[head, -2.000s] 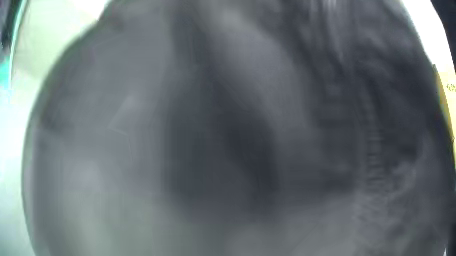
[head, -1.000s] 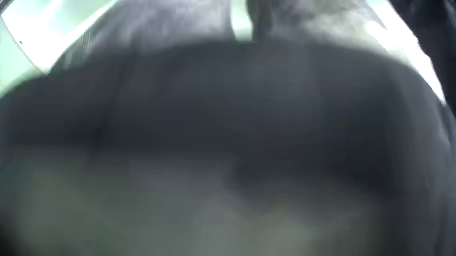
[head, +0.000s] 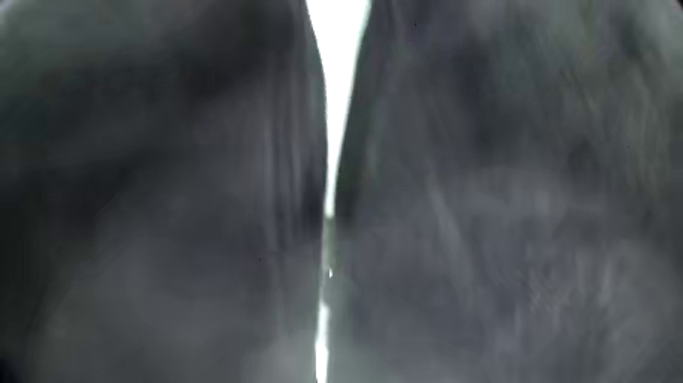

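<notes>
Dark grey fabric (head: 479, 224) fills nearly the whole head view at very close range and is blurred. A narrow bright gap (head: 338, 75) runs down the middle between two parts of the fabric. It is widest at the top edge and thins to a broken line towards the bottom. Neither my left hand nor my right hand is in view. No workpiece, tray or machine can be made out.
Only overexposed white shows through the gap. The fabric hides everything else, so no bench, container or obstacle can be told.
The bright areas at the left and right rims are gone. The dark fabric now covers both sides, and a long, thin bright gap shows down the middle.
</notes>
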